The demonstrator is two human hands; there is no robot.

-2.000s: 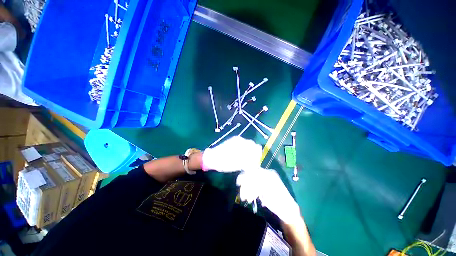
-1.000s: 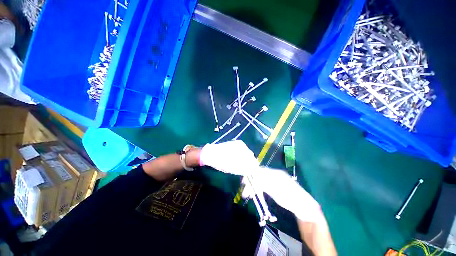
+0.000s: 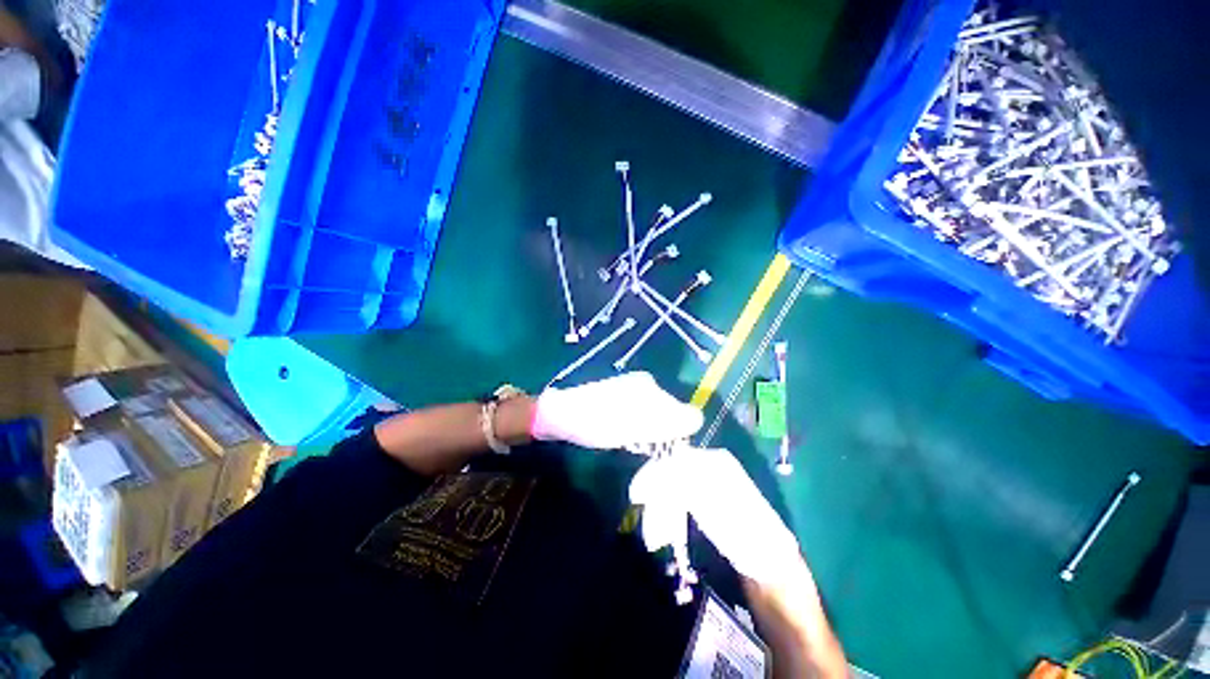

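Observation:
My left hand [image 3: 617,411], in a white glove with a pink cuff, and my right hand [image 3: 710,501], also in a white glove, meet close in front of my body. A small bunch of cable assemblies [image 3: 683,564] is held in my right hand, with its white end connectors hanging below the fingers. More small connector ends show between the two hands, at my left fingertips. The glare on the gloves hides the fingers' exact grip. A loose pile of cables [image 3: 634,272] lies crossed on the green mat [image 3: 876,531] beyond my hands.
A blue bin [image 3: 356,199] with some cables stands at left, another blue bin [image 3: 849,199] heaped with cables at right. A metal rail [image 3: 677,82] crosses behind. A green piece [image 3: 770,410] lies by one cable, and a lone cable [image 3: 1100,528] lies far right. Cartons [image 3: 159,484] stand lower left.
Since a second ago, my right hand has shifted slightly left and down, and its bunch now hangs more upright. Connector ends now show between the hands. The loose pile looks the same.

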